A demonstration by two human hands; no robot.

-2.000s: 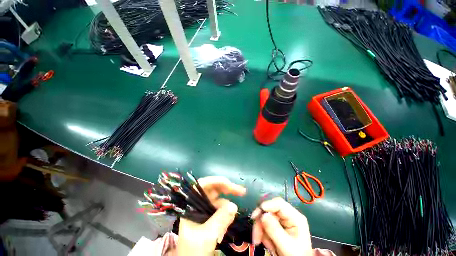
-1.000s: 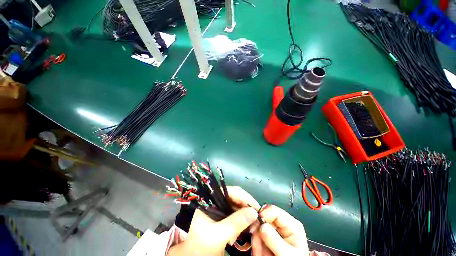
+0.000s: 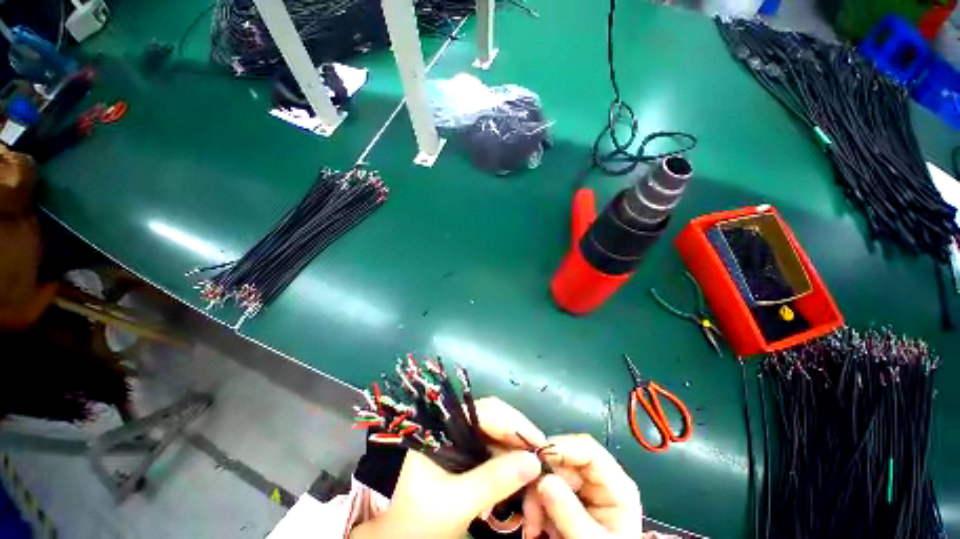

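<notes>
My left hand [image 3: 453,490] is closed around a bunch of short black cables [image 3: 421,411] whose red, white and green core ends fan out up and to the left. My right hand [image 3: 584,490] is close against it, and the fingertips of both hands meet at one thin dark cable end. My right fingers pinch that end. The fingers hide its tip, and I cannot tell whether a small sleeve is on it. The lower part of the bunch is hidden behind my hands.
Orange-handled scissors [image 3: 659,417], nippers [image 3: 690,314], a red parts box [image 3: 723,300] and a cable pile [image 3: 847,442] lie right. A red heat gun [image 3: 590,282] stands ahead. A smaller cable bundle [image 3: 300,237] lies left, near white shelf legs [image 3: 411,79] and a plastic bag [image 3: 505,132].
My right hand has come left to my left hand, and their fingertips now meet at a cable end. The view has shifted, so the bench things sit differently in the picture.
</notes>
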